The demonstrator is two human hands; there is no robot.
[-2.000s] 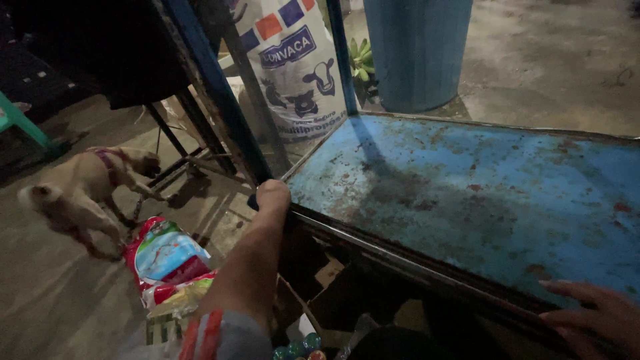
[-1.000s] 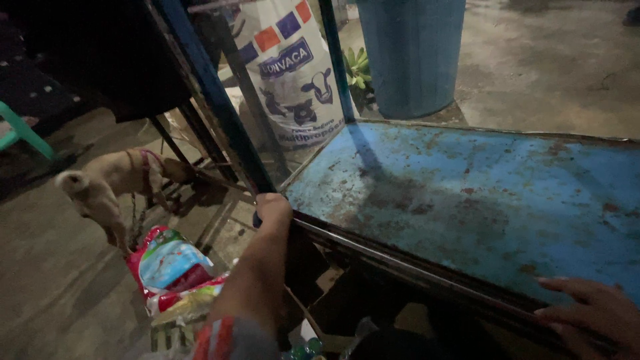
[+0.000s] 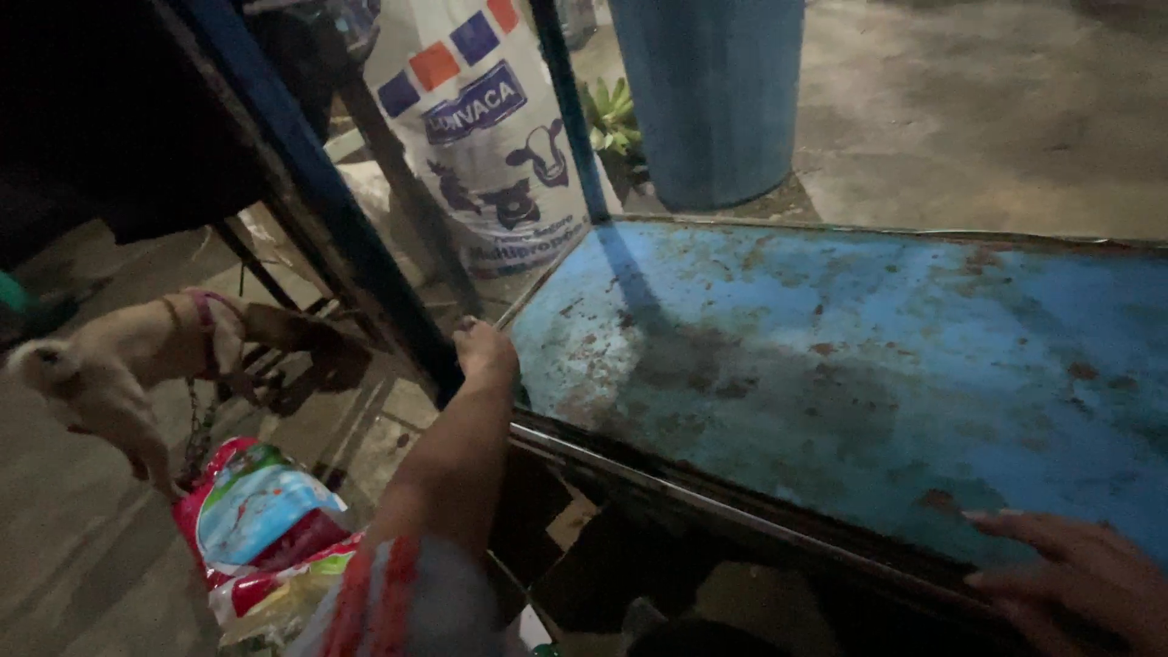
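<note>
A blue metal shelf with rust stains and peeling paint spans the right half of the head view. At its near left corner, beside a dark blue upright post, my left hand has its fingers bent; whether it grips the edge or the post is hard to see. My right hand lies over the shelf's near edge at the lower right, fingers apart, holding nothing visible. Below the front rail, the dark space shows cardboard pieces and other items too dark to name.
A white printed feed sack stands behind the posts, near a blue plastic barrel and a green plant. At left a tan dog in a pink harness stands by a red and blue plastic bag on the concrete floor.
The dog has turned, its head now lower and farther from view. My left hand stays at the shelf corner and my right hand at the near edge.
</note>
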